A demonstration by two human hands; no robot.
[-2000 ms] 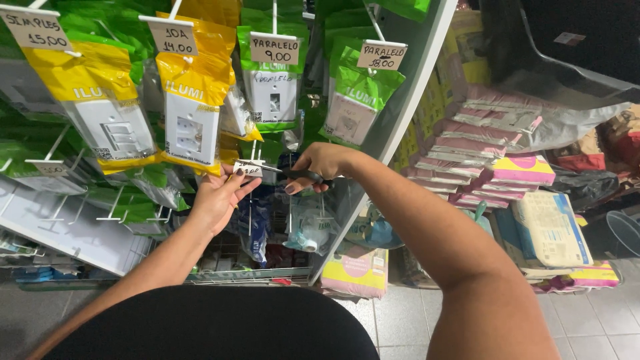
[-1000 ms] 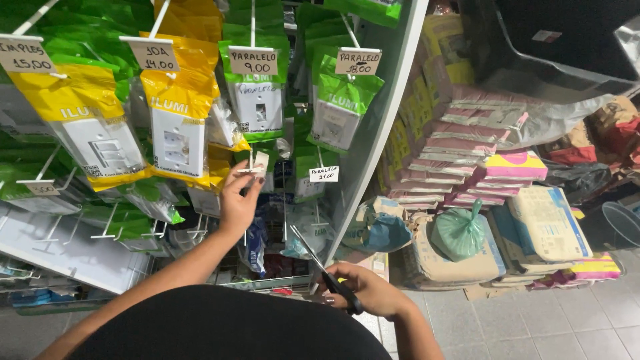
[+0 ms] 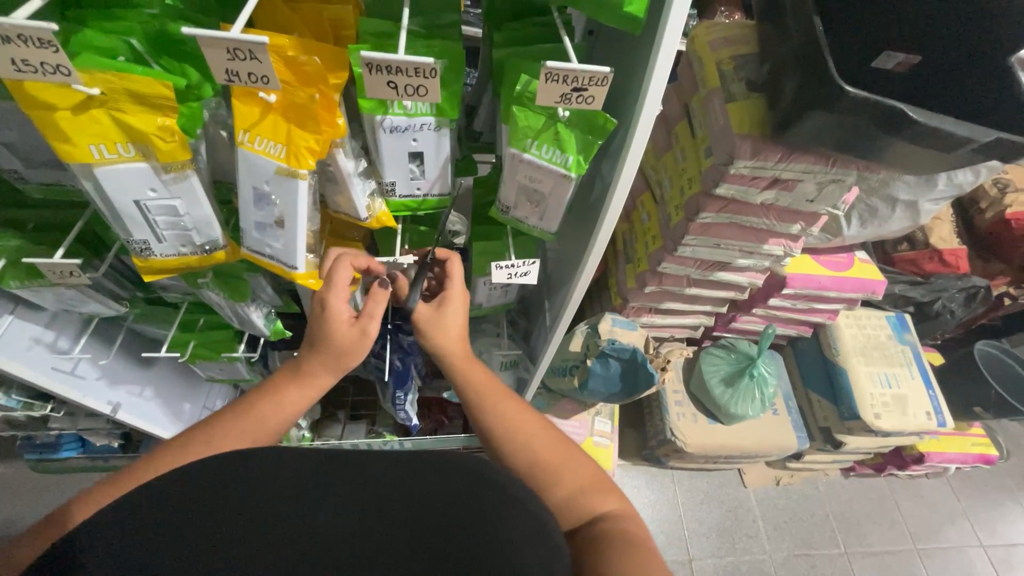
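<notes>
My right hand (image 3: 440,304) holds a pair of black-handled scissors (image 3: 420,276), blades up toward the hanging packets. Beside it, my left hand (image 3: 350,308) pinches something small and pale, partly hidden by the fingers, at a metal display hook. A white price tag (image 3: 396,260) shows just behind the fingertips. Above hang a green packet with a white switch plate (image 3: 414,152) and a yellow one (image 3: 276,192). Another handwritten price tag (image 3: 514,272) hangs to the right of my hands.
A grey shelf side panel (image 3: 612,192) stands right of the hooks. Beyond it are stacked pink-and-white packages (image 3: 728,248), a tied green plastic bag (image 3: 736,380) on paper sacks (image 3: 720,436), and a black bin (image 3: 920,80). A larger yellow packet (image 3: 148,176) hangs at the left.
My right hand has moved up from low beside the shelf with the scissors, and is now beside my left hand. The tag at the right hangs where my hands were two seconds ago.
</notes>
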